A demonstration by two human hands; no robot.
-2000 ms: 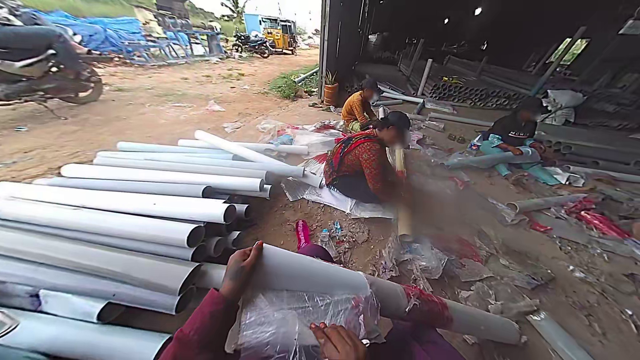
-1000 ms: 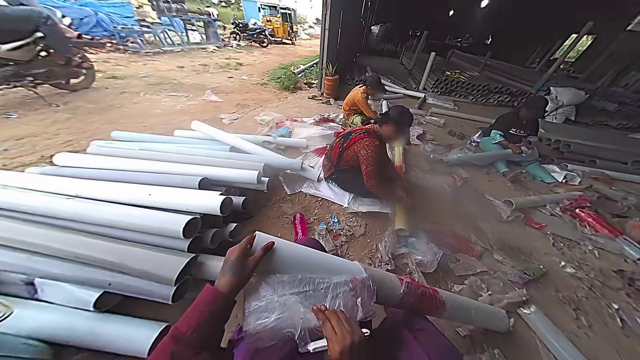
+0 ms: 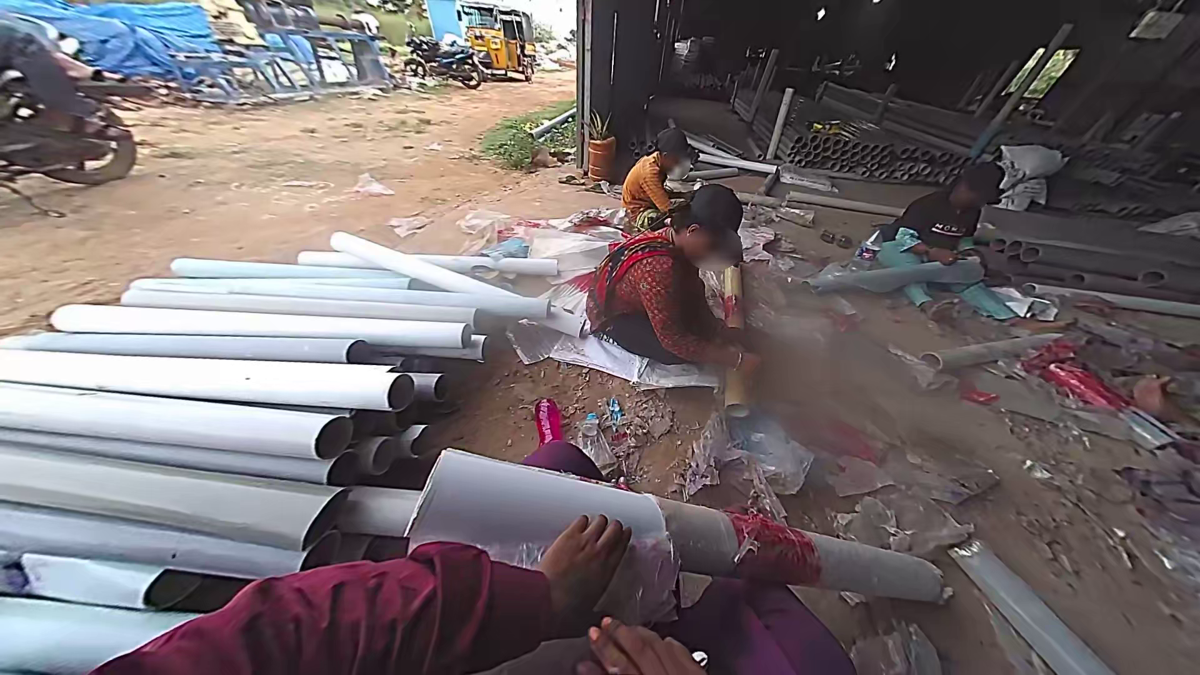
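Observation:
A grey tube (image 3: 881,562) with a red band of wrapping lies slanted across my lap. Around its left part sits a white sheet (image 3: 534,502) with clear plastic film (image 3: 647,581) along its lower side. My left hand (image 3: 589,562), at the end of a maroon sleeve, rests on the sheet and film near the sheet's right end, its fingers pressed together on the surface. Low in the view, my right hand (image 3: 642,649) is just below the left one and partly cut off by the frame; what its fingers touch is unclear.
White and grey tubes (image 3: 187,370) are stacked at left, their open ends towards me. A person in a red patterned top (image 3: 647,300) sits ahead, handling a brown tube (image 3: 736,375). Two more people sit beyond. Torn plastic (image 3: 900,516) and another tube (image 3: 1031,609) lie at right.
My left hand has moved right and down, from the sheet's upper left edge to near its right end. My right hand has moved down, off the film, towards the bottom of the view.

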